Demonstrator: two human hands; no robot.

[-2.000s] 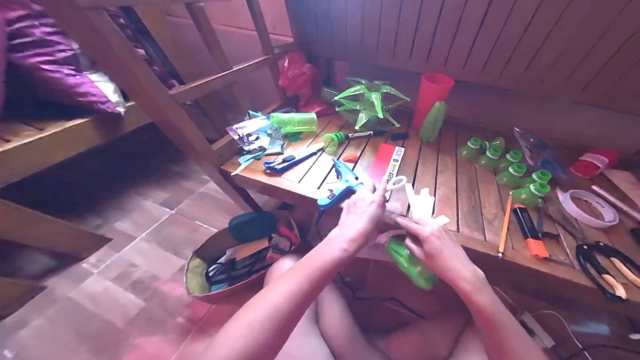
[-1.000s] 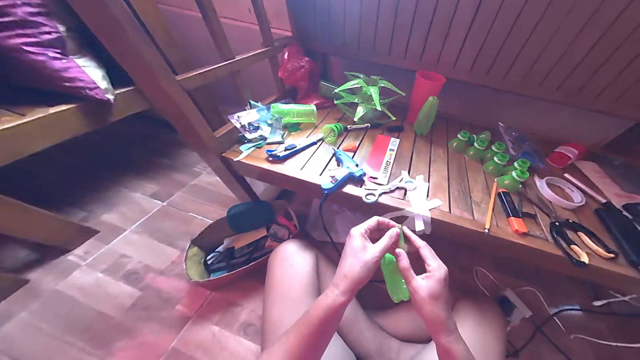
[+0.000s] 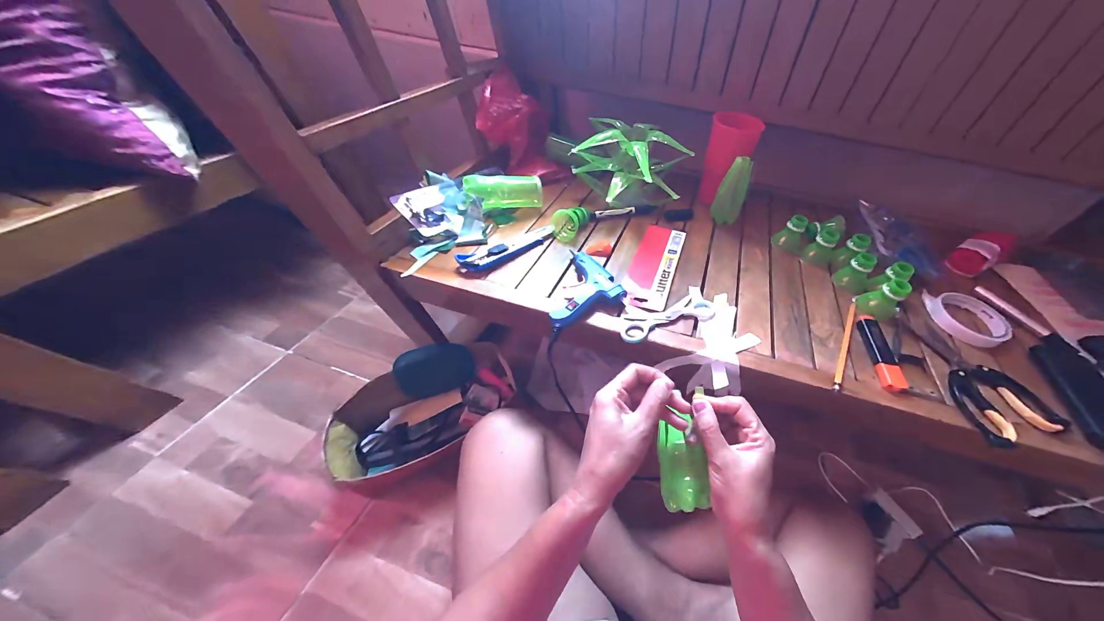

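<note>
Above my lap, a cut green plastic bottle piece (image 3: 684, 474) hangs below my fingers. My right hand (image 3: 742, 444) pinches its upper end, where a small pale strip sticks up at the fingertips. My left hand (image 3: 630, 423) is at the other side of the same end, with thumb and fingertips together; what lies between them is too small to tell. On the wooden slatted bench (image 3: 759, 302) in front lie white-handled scissors (image 3: 660, 319), white paper or tape strips (image 3: 723, 336) and a blue hot glue gun (image 3: 589, 291).
Green bottle necks (image 3: 854, 269), a tape roll (image 3: 966, 319), a pencil (image 3: 845, 345) and pliers-like cutters (image 3: 992, 401) lie at right. Behind stand a green plastic star-shaped piece (image 3: 634, 159) and a red cup (image 3: 729, 155). A basket (image 3: 405, 474) and cables (image 3: 931, 552) are on the floor.
Both hands have come down from the bench edge to above my lap, and the green bottle piece now hangs upright. The scissors, near my hands at first, lie free on the bench.
</note>
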